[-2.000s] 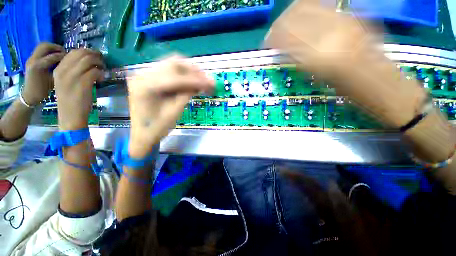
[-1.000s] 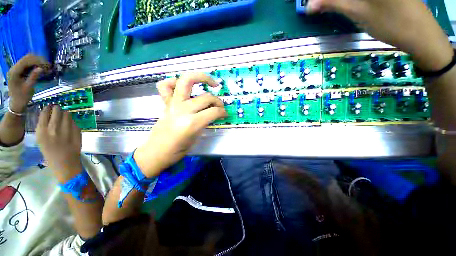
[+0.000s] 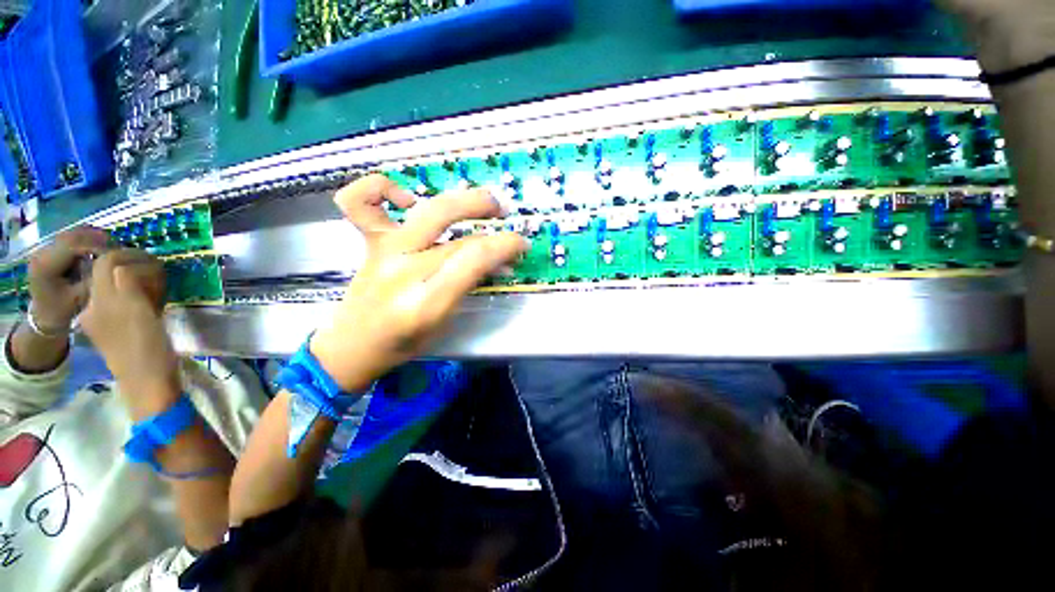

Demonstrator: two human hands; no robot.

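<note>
The green PCB panels (image 3: 683, 241) lie in the conveyor, with a seam right of centre, and carry blue components and small white-topped capacitors. My left hand (image 3: 422, 260), with a blue wrist strap, is over the left end of the near panel. Its fingers are spread and touch the board; no part shows in them, though the undersides of the fingertips are hidden. My right hand (image 3: 1009, 26) is mostly cut off at the top right corner. Only its wrist side and forearm show, with a black band; its fingers are out of the picture.
The full blue bin (image 3: 428, 49) of capacitors and a second blue bin (image 3: 798, 9) stand behind the rail (image 3: 578, 106). Green tool handles (image 3: 244, 64) and metal parts on plastic (image 3: 162, 98) lie left. A neighbour's hands (image 3: 125, 295) work over another panel (image 3: 191, 272) at left.
My left hand came down onto the panel's left end and stays there. My right hand moved right, from over the bins to the top right corner. The neighbour's hands have come together.
</note>
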